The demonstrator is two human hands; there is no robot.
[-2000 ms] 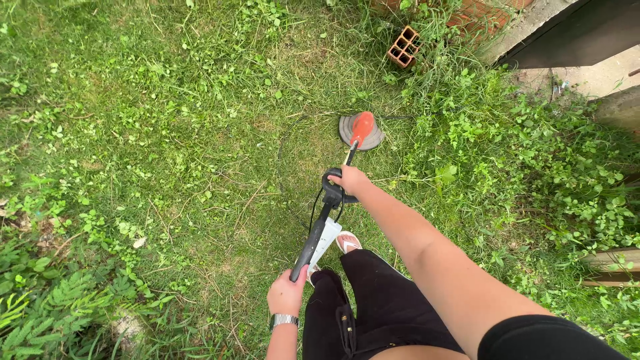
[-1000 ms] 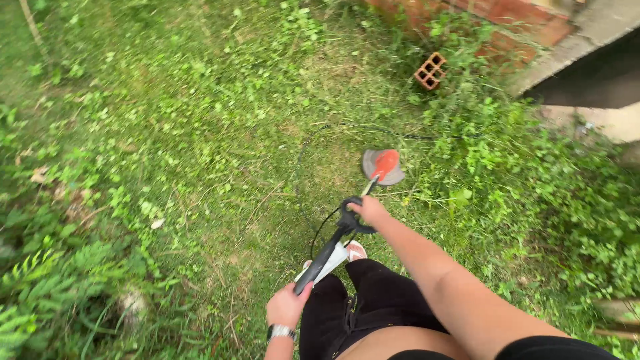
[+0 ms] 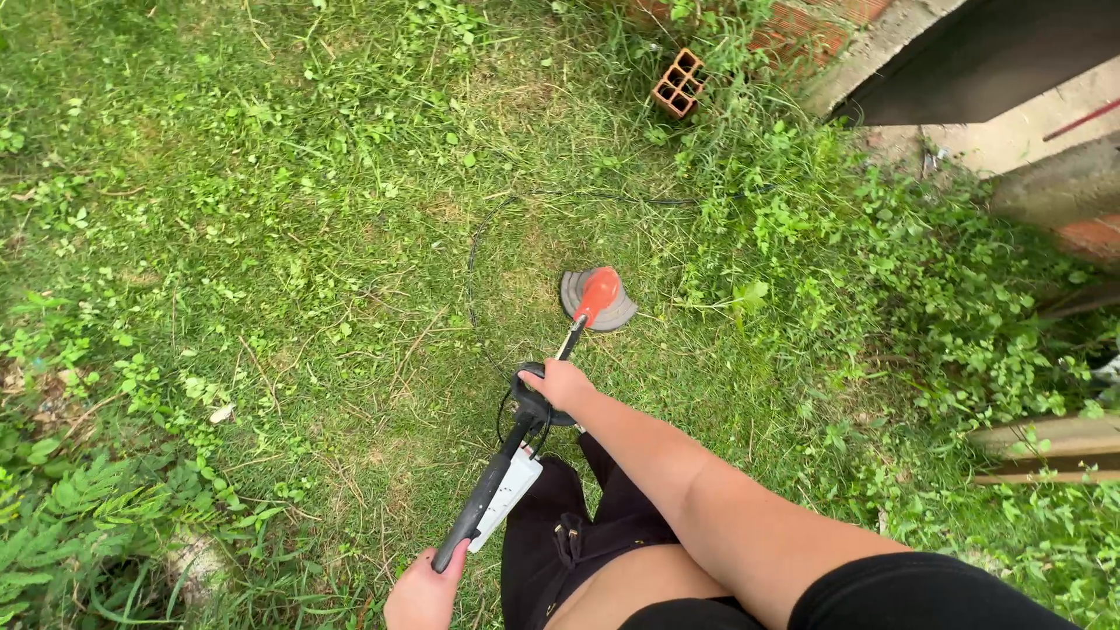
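An electric string trimmer runs diagonally across the middle of the head view, its orange motor head point(image 3: 600, 292) and grey guard point(image 3: 618, 312) low over the grass. My right hand point(image 3: 561, 385) is closed round the black loop handle point(image 3: 528, 404) partway along the shaft. At the lower end, my left hand point(image 3: 427, 591) grips the black rear handle point(image 3: 477, 507). A white tag point(image 3: 507, 497) with writing hangs beside that handle. A black cable point(image 3: 473, 262) curves through the grass left of and beyond the trimmer head. The cutting line is hidden.
A hollow clay brick point(image 3: 677, 83) lies in the grass beyond the trimmer. At the upper right are a brick and concrete wall point(image 3: 884, 52) and a dark opening. Taller weeds point(image 3: 814, 227) grow on the right, near a wooden board point(image 3: 1041, 435). Ferny plants point(image 3: 96, 516) fill the lower left.
Both hands keep their hold on the trimmer. Its head has moved away from the weeds on the right, over shorter grass. The view has shifted somewhat.
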